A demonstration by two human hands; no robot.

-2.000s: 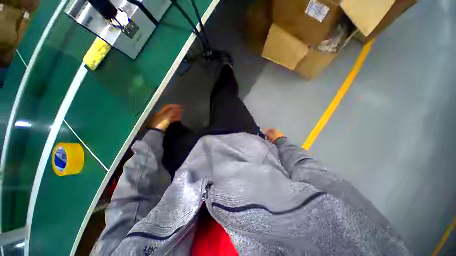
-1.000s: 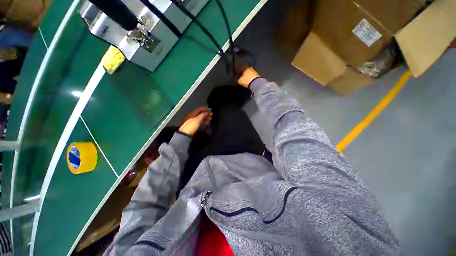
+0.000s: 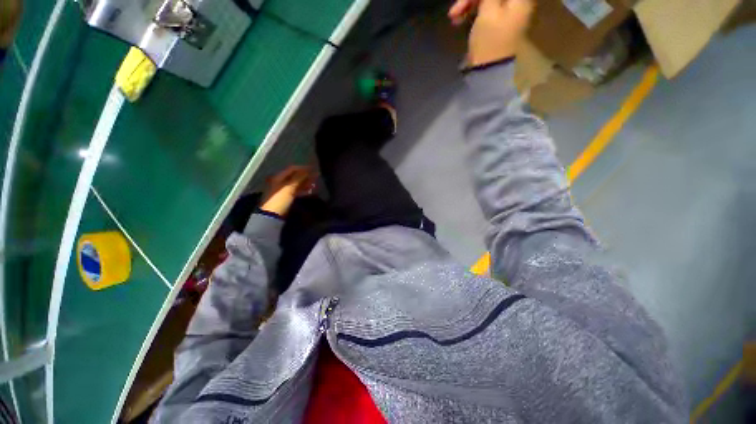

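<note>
My right hand [image 3: 500, 31] is raised at the top edge, in front of the cartons, with fingers bent and partly cut off. I cannot tell if it holds anything. My left hand [image 3: 290, 185] is low beside the bench edge, over my dark trousers, with loosely curled fingers and nothing visible in it. The silver metal fixture [image 3: 199, 58] stands on the green bench [image 3: 178, 174] at the upper left, cut by the frame. A black cable [image 3: 298, 31] runs from it across the bench.
A yellow tape roll [image 3: 104, 260] lies on the bench. A yellow piece [image 3: 135, 74] touches the fixture's side. An open brown carton [image 3: 681, 31] with crumpled clear material [image 3: 603, 62] stands on the grey floor at the upper right. A yellow floor line [image 3: 613, 124] runs below it.
My right hand has moved from the hanging cables near the bench edge up and right towards the cartons. My left hand has shifted slightly left. The view has shifted, and less of the fixture shows.
</note>
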